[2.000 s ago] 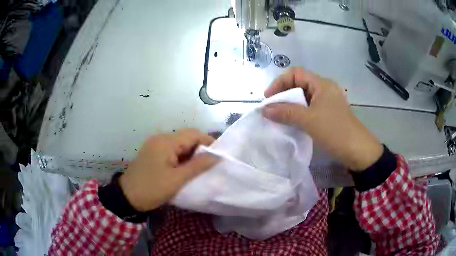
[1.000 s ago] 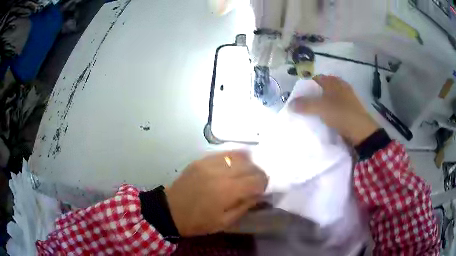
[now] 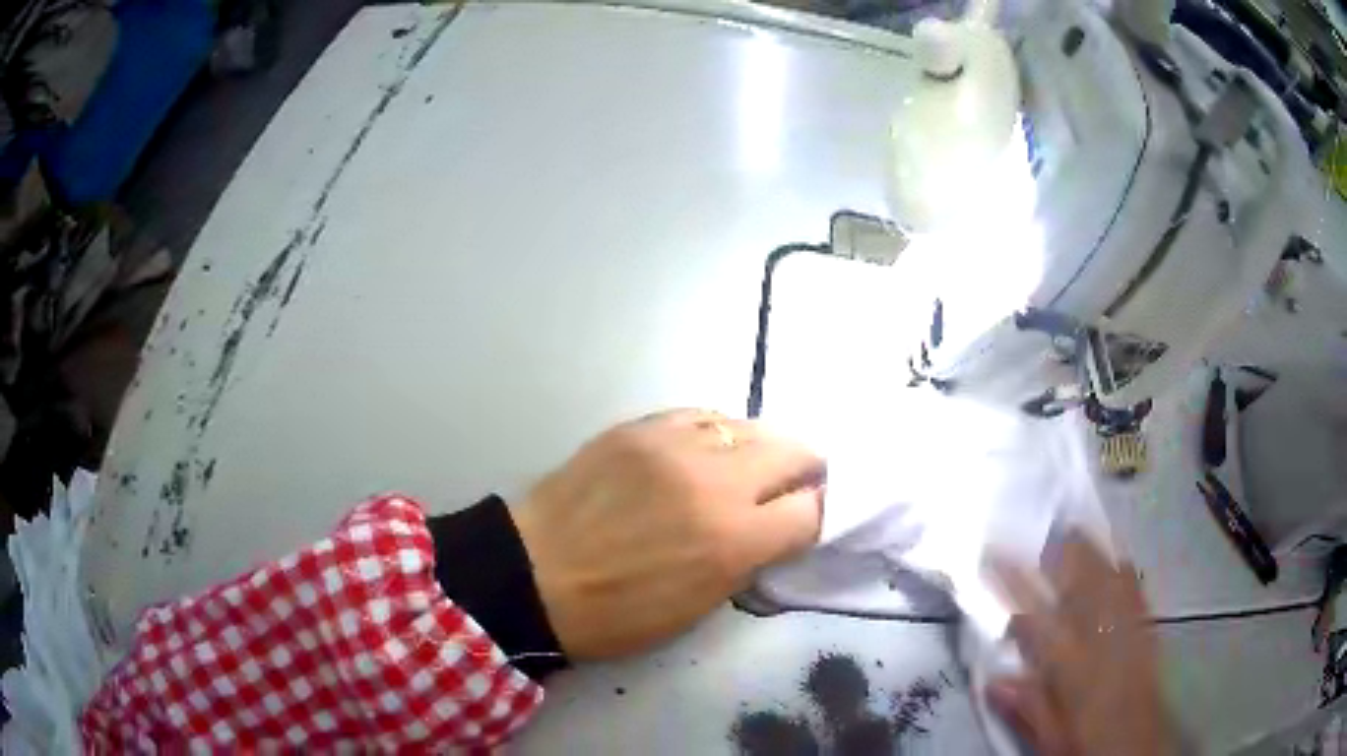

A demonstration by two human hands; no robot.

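Observation:
The white fabric piece [image 3: 901, 547] lies on the machine bed and reaches up to the glaring needle area, where the presser foot is hard to make out. My left hand [image 3: 687, 517] is at the fabric's left edge, fingertips on it and fingers together. My right hand [image 3: 1078, 635] is blurred, at the fabric's lower right, with cloth at its fingers. Its wrist is cut off by the bottom edge.
The white machine head [image 3: 1086, 163] stands at upper right with a bright lamp [image 3: 953, 126]. A ribbed knob [image 3: 1123, 451] is on it. A slim black tool [image 3: 1238, 527] lies at right. Dark smudges [image 3: 839, 687] mark the front. A ruffled white stack [image 3: 45, 606] hangs at left.
The view has shifted and tilted. The fabric has gone from near the lap up onto the bed beside the needle area. My right hand has moved from the fabric's top to its lower right.

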